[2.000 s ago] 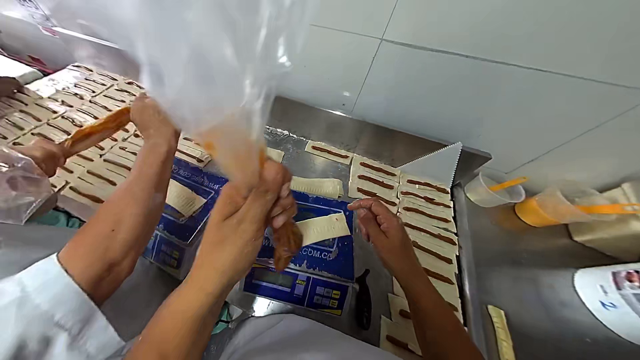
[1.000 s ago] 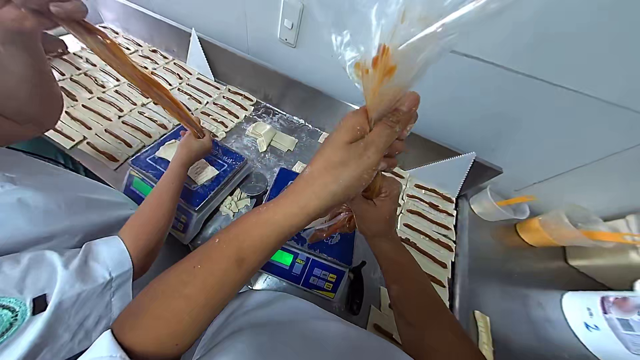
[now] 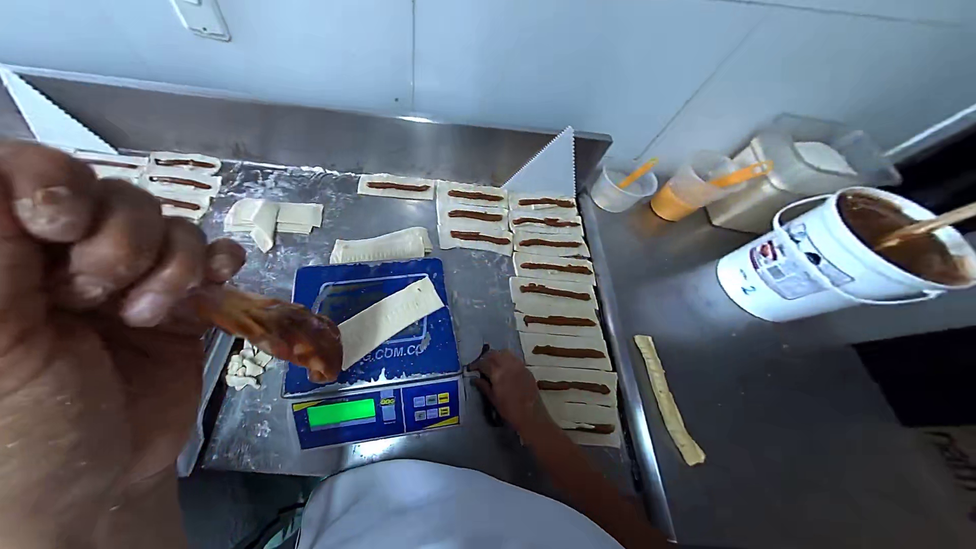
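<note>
My left hand (image 3: 99,252), large and close at the left, is closed around the narrow end of a filling bag (image 3: 274,332) smeared with brown paste. The bag's tip hangs in front of a blue digital scale (image 3: 438,328) with a lit green display. A pale dough strip (image 3: 393,320) lies aslant on the scale's plate. Right of the scale, my right hand (image 3: 507,381) has its fingers on a black-handled tool (image 3: 488,408) lying on the steel table; its far part is hidden. Rows of dough pieces with brown filling (image 3: 560,320) run along the table's right side.
Folded dough strips (image 3: 381,245) lie behind the scale, more dough (image 3: 274,219) and scraps (image 3: 245,366) to its left. A serrated white scraper (image 3: 545,168) stands at the back. Rightward are plastic cups (image 3: 624,187), a white bucket (image 3: 801,267) of brown filling and a dough roll (image 3: 669,400).
My right hand has moved from the bag down to the black-handled tool beside the scale. My left hand has come nearer the camera with the bag. The view has turned right.
</note>
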